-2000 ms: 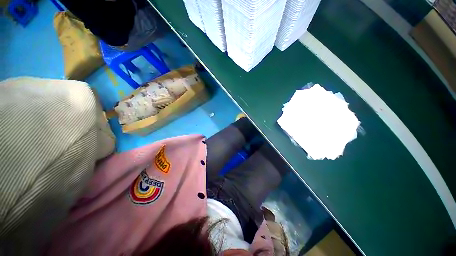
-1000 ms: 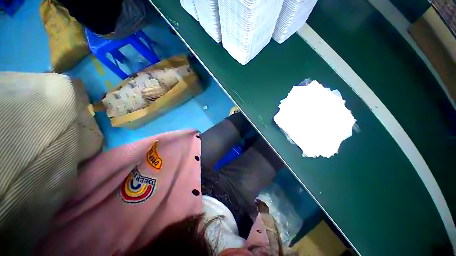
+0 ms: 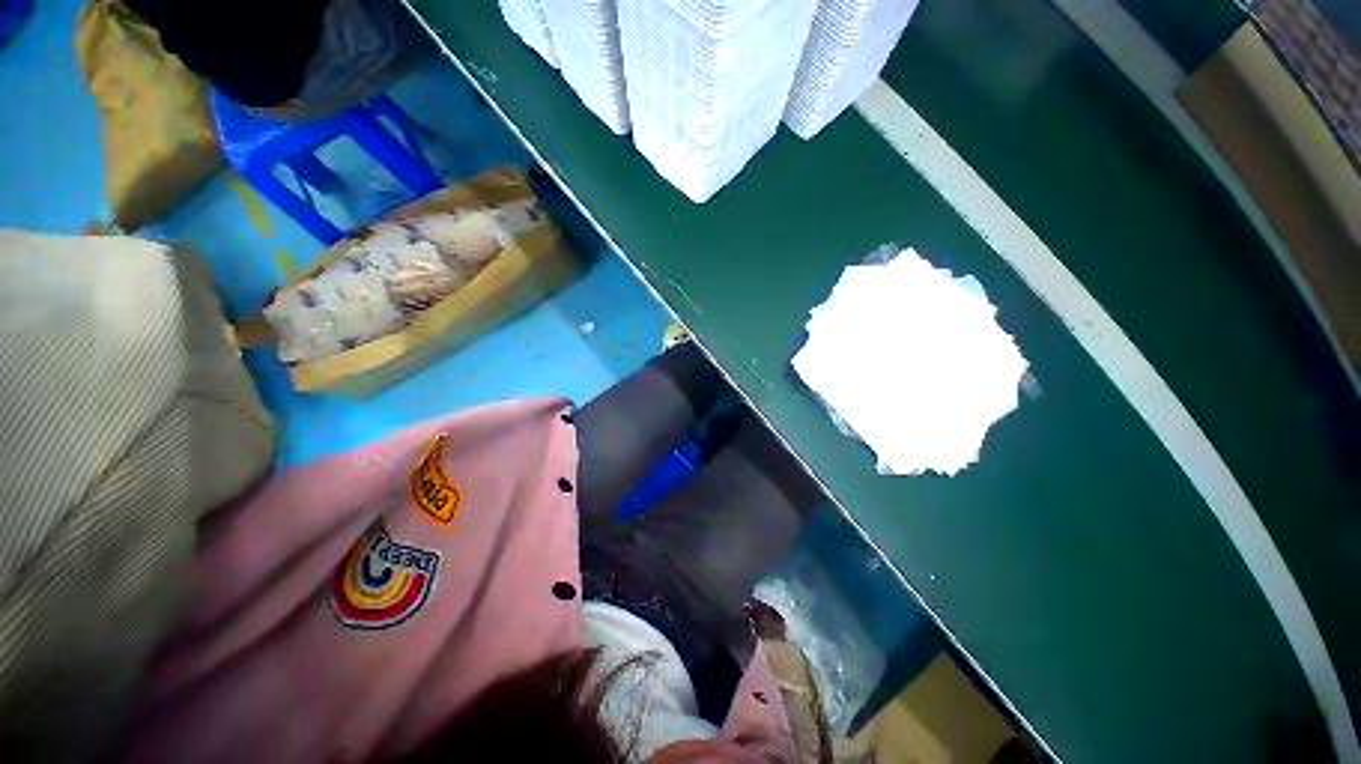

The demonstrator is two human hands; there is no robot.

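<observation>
A pile of thin white pieces (image 3: 912, 363) lies on the green bench (image 3: 1030, 560). Its edges are ragged and fanned, with some clear film showing around them. Stacked white trays (image 3: 709, 90) stand in tall columns behind the pile, cut off by the top edge. The pile and the stacks do not touch. I see neither my left hand nor my right hand. A small skin-coloured patch shows at the bottom edge, but I cannot tell what it is.
A pale stripe (image 3: 1105, 343) curves along the bench. On the blue floor are a blue stool (image 3: 321, 149) with a person in dark clothes, and an open carton (image 3: 433, 336) of wrapped goods. A clear plastic bag (image 3: 843, 642) is near my knees. Another carton (image 3: 1269, 142) is at upper right.
The whole view has shifted slightly, so the pile, stacks and floor items appear further left. The pile and the stacks look unchanged.
</observation>
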